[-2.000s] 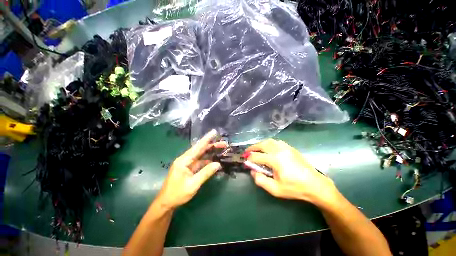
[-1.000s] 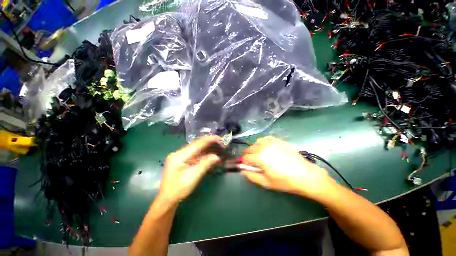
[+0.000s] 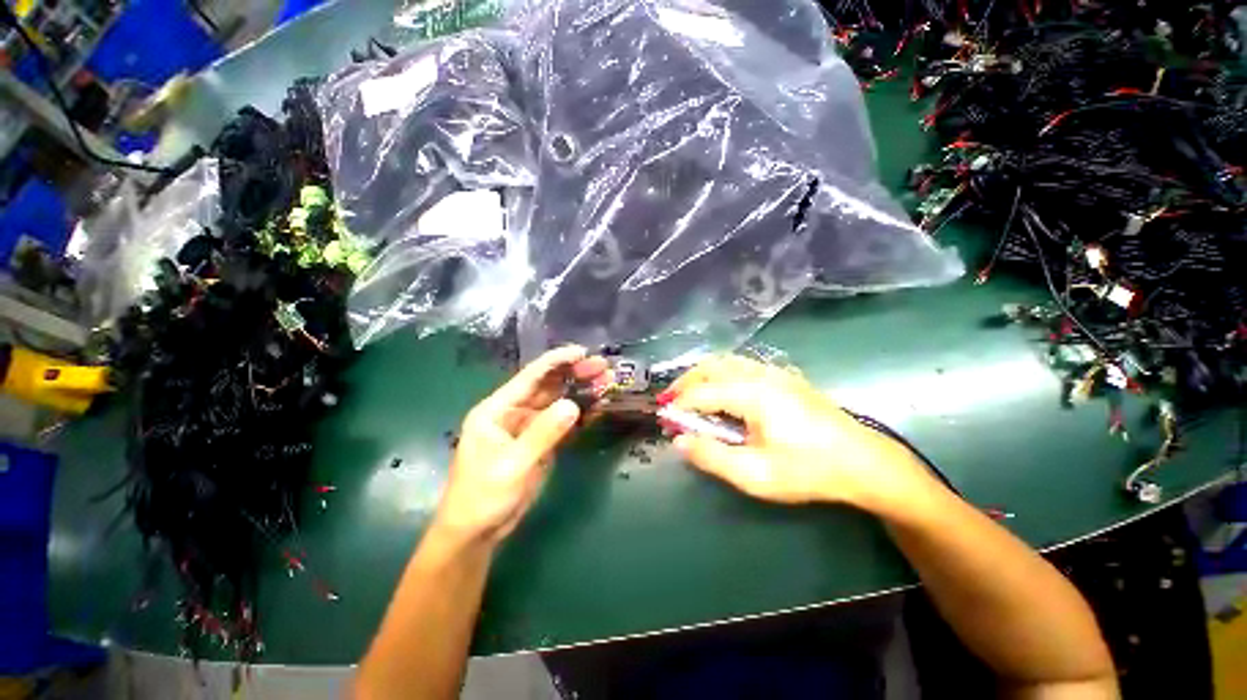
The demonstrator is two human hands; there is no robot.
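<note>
My left hand [image 3: 513,431] is in front of the clear bags and pinches a small dark piece [image 3: 585,398] between thumb and fingers. A tiny pale connector [image 3: 626,373] with thin wires shows just right of those fingertips. My right hand [image 3: 766,431] faces it and holds the hand tool, whose red and pale grip parts [image 3: 670,410] show at the fingers. The tool's dark jaws point left to the piece; whether they touch it is unclear. A black cable [image 3: 896,438] with a red tip runs out behind my right hand.
A large clear bag [image 3: 670,192] of dark round parts and a smaller clear bag [image 3: 424,164] lie behind the hands. Black harness piles lie left [image 3: 233,410] and right [image 3: 1121,178]. Tiny dark scraps [image 3: 636,458] lie on the green tabletop [image 3: 684,574]. A yellow object [image 3: 55,383] is far left.
The black cable with the red tip has come into view behind my right hand. Scraps show below the hands. Both hands stay close together, and the dark round thing at the bag's lower edge no longer shows.
</note>
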